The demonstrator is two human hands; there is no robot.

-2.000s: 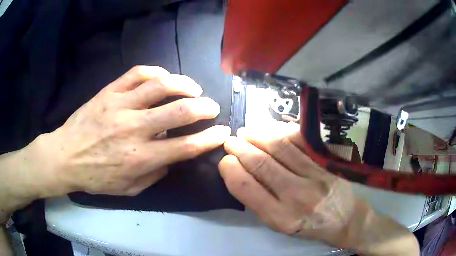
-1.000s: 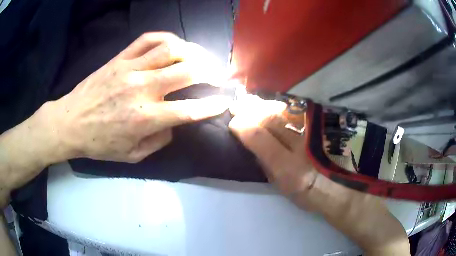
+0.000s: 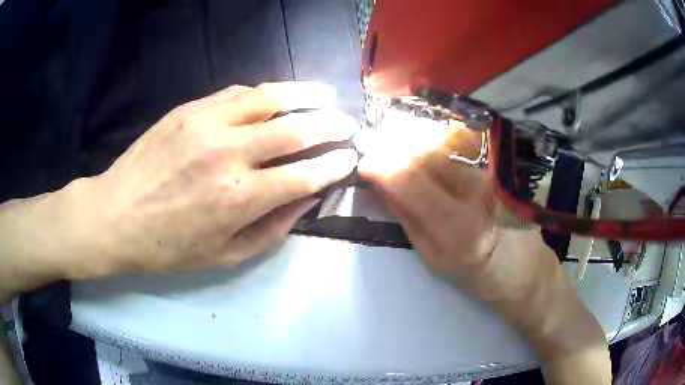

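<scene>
The dark garment piece covers the upper left of the table, its right edge running beside the needle area. My left hand lies over it, fingers together on the cloth edge. My right hand meets it at the edge, its fingertips washed out by lamp glare and partly under the machine head. Near the fingertips the cloth's front edge is bent up a little, with a lighter fold showing. The red machine head stands over the right hand. Needle and presser foot are lost in the glare.
A red curved guard crosses above my right wrist. A dark cloth strip and a pale stick lie beyond it at the right. The white table has a printed scale along its front edge.
The garment's front edge lies further up, toward the machine, and is now folded near the fingertips. My left fingers have closed together. The machine head shows slightly higher and to the right.
</scene>
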